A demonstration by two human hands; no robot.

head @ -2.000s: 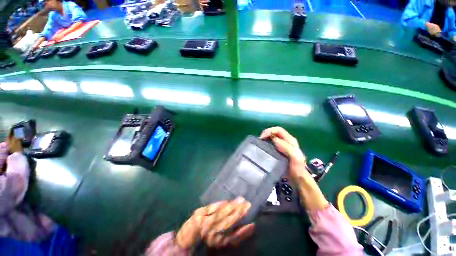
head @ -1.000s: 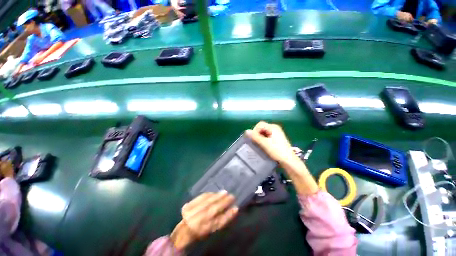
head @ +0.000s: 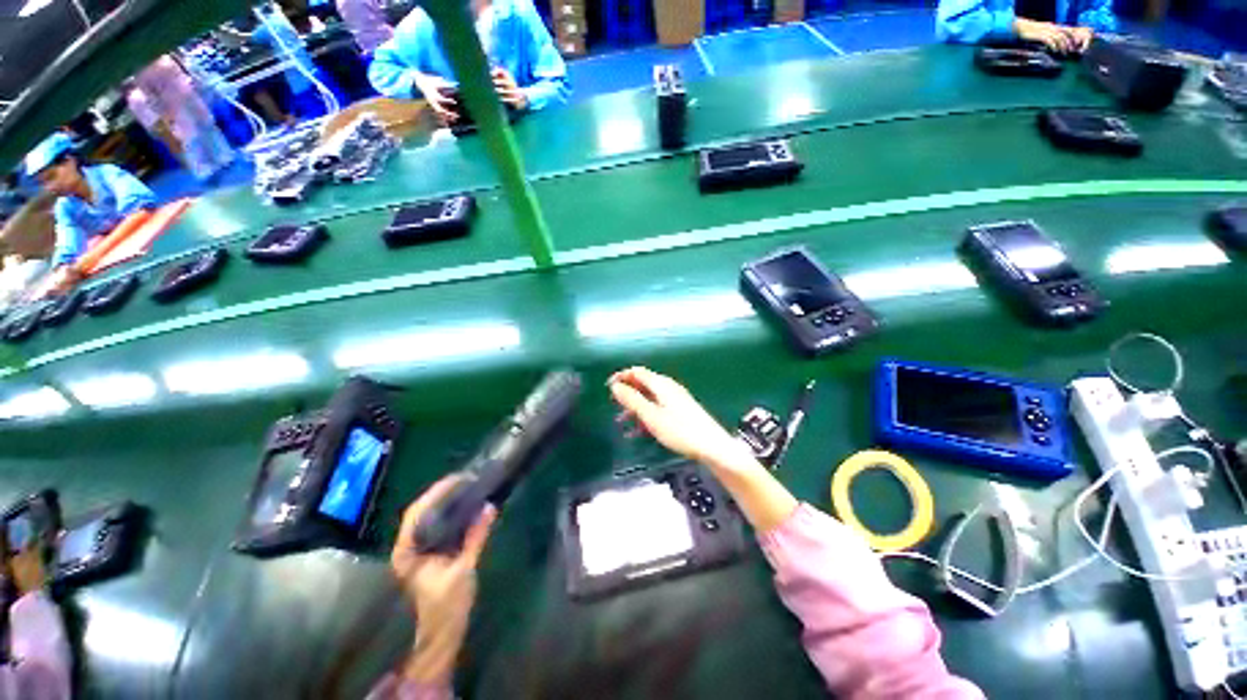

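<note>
My left hand (head: 445,554) grips one end of a black handheld unit (head: 503,458), which is tilted on its edge above the bench and slightly blurred. My right hand (head: 656,408) is off the unit, to its right, fingers bent; whether a small thing is at the fingertips cannot be told. A second unit (head: 643,527) lies flat in front of me, its screen bright white and its keypad at the right. A small silver metal piece (head: 759,429) and a slim dark pen-like tool (head: 799,417) lie right of my right hand.
Two units (head: 322,472) lean together at left. A yellow tape roll (head: 882,501), a blue unit (head: 974,417), a grey-white ring (head: 985,547) and a white power strip (head: 1156,527) are at right. A green post (head: 509,157) stands beyond. Another worker's hand (head: 25,572) is at far left.
The held unit has turned from showing its flat back to edge-on and moved left, uncovering the white-lit unit. My right hand has let go of it. The view has shifted.
</note>
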